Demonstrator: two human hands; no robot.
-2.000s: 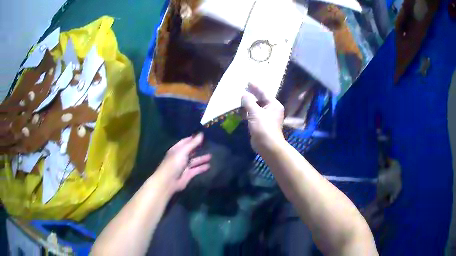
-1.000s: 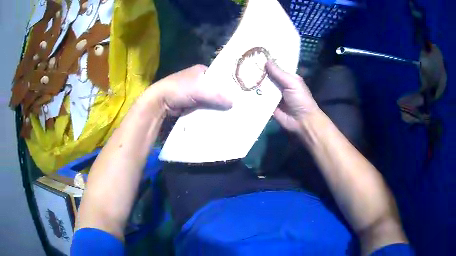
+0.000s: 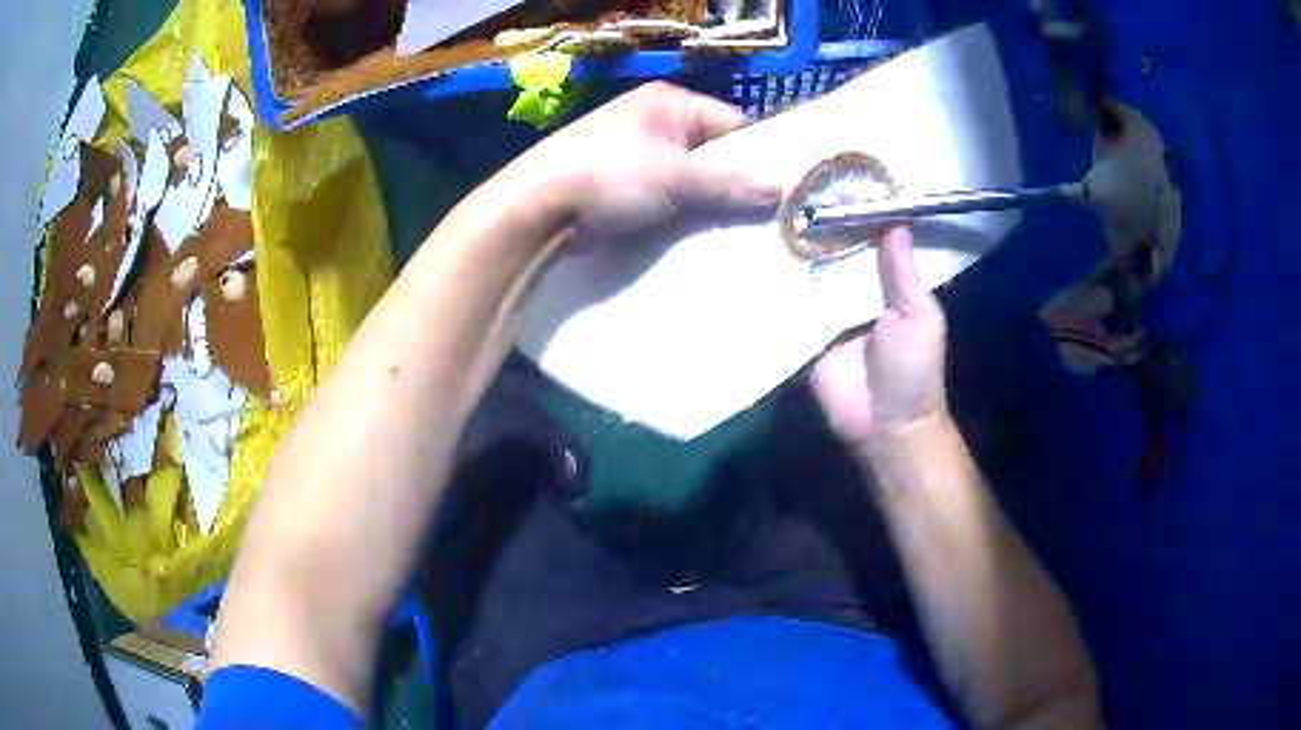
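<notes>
A plush panel [image 3: 642, 328] lies with its white backing towards the camera, spread between my hands. Its round seam [image 3: 842, 204], a brown ring, is at the tip of a metal rod [image 3: 949, 204] that comes in from the right across the panel. My left hand [image 3: 642, 164] holds the panel's upper left edge, thumb on the white side and the other fingers partly hidden. My right hand [image 3: 892, 357] is below the rod, index finger raised against the panel just under the rod; whether it grips the panel is unclear.
A yellow bag [image 3: 335, 257] with a heap of brown and white panels [image 3: 107, 364] is at the left. A blue basket [image 3: 810, 36] with a neon scrap [image 3: 539, 86] on its rim is at the top. A pale rod holder [image 3: 1134, 193] stands on the blue surface at the right.
The panel has moved right to the rod, its ring now at the rod's tip. My left hand has shifted up and right. The right hand has dropped below the ring. The basket is more in view.
</notes>
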